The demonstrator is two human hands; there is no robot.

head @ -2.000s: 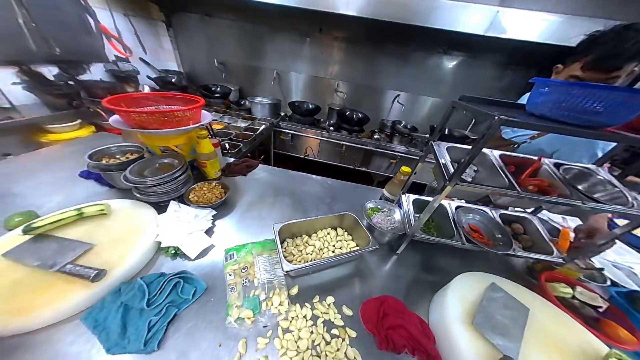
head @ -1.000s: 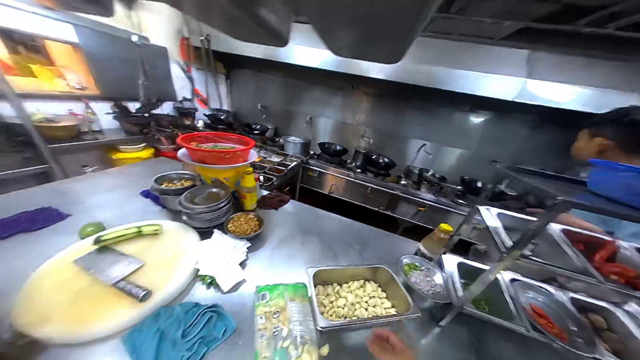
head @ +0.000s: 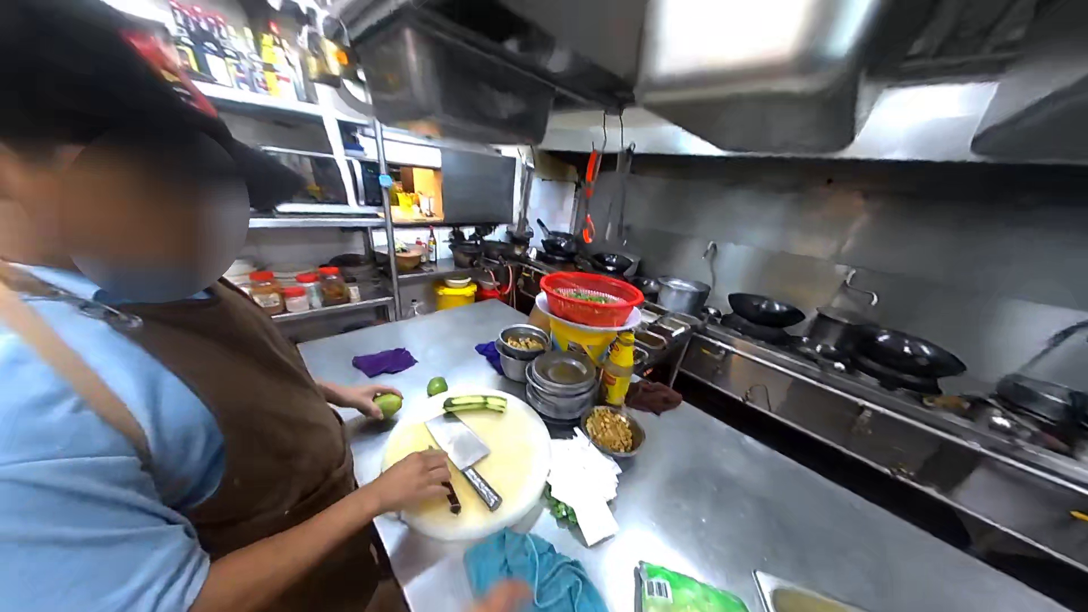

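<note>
Only blurred fingertips of what seems to be my left hand (head: 503, 597) show at the bottom edge, over or beside a teal cloth (head: 531, 571); whether they hold anything is unclear. My right hand is out of view. Beyond the cloth, a round cutting board (head: 518, 472) carries a cleaver (head: 459, 442) and cut green vegetable pieces (head: 474, 403). White paper or cloth (head: 585, 476) lies right of the board, above some green leaves (head: 561, 510). At the bottom right are a green plastic bag (head: 684, 591) and the corner of a metal tray (head: 803, 595).
A co-worker in a brown apron (head: 255, 408) stands at left, one hand at a dark-handled knife (head: 451, 493), the other on a green fruit (head: 388, 405). Stacked metal bowls (head: 563, 387), a yellow bottle (head: 618, 370) and a red basket (head: 592, 299) stand behind the board.
The view has swung far to the left. A co-worker at the cutting board is now in sight. The cloves and the topping trays on the right have left the view.
</note>
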